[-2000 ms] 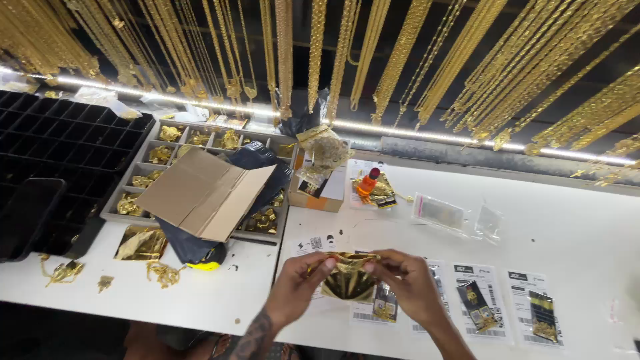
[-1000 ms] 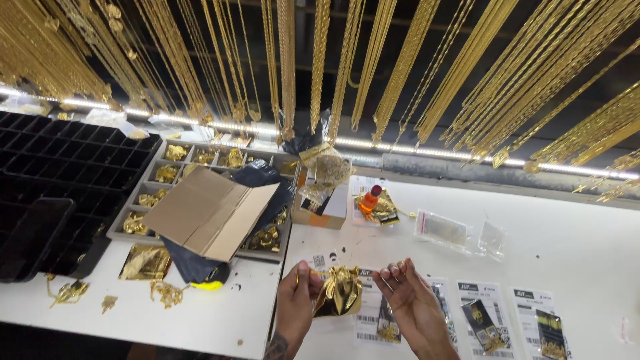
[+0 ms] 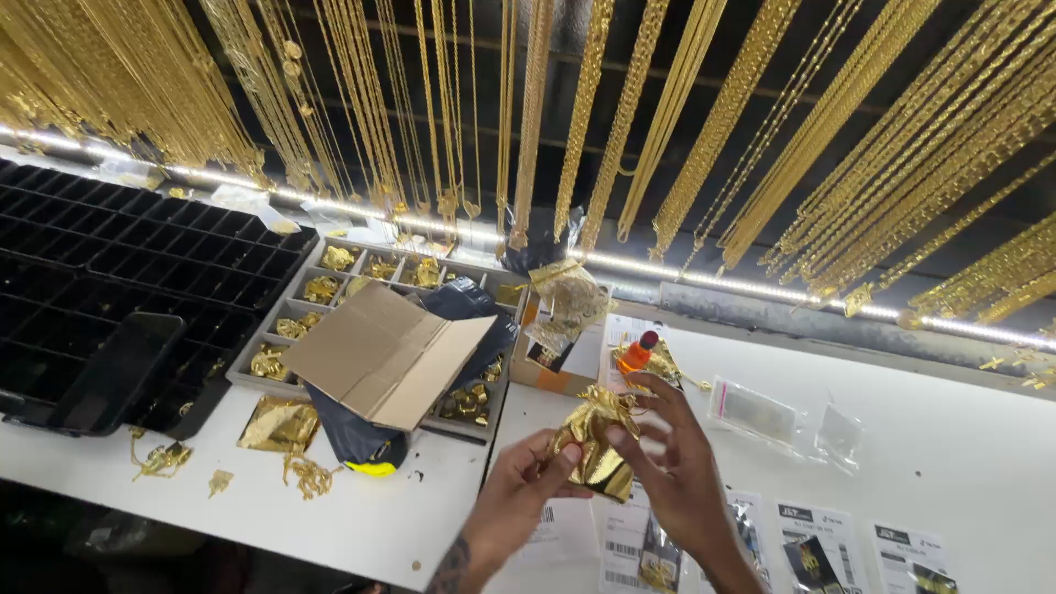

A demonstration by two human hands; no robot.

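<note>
A shiny gold drawstring pouch [image 3: 601, 454] is held between both hands above the white table, its gathered top tilted up. My left hand [image 3: 524, 483] pinches its left side with thumb and fingers. On the other side, my right hand [image 3: 668, 462] has its thumb against the pouch, with the fingers curled behind and near the gathered neck. What the pouch contains is hidden. Below it lie printed shipping labels [image 3: 623, 540] with small packets of gold jewellery on them. An orange bottle with a dark red cap [image 3: 637, 355] stands just beyond my right hand.
Gold chains [image 3: 536, 124] hang along the back above a light strip. A divided grey tray [image 3: 247, 367] of gold pieces lies left, under folded cardboard [image 3: 388, 351]. Further left are black compartment trays [image 3: 66, 305] and a phone [image 3: 124, 371]. Clear plastic bags [image 3: 755, 412] lie right; a cardboard box [image 3: 549, 375] is behind.
The pouch was wide at its mouth two seconds ago; its top is now gathered. My right hand, apart from it one second ago, is back on it. Both hands are raised further over the table.
</note>
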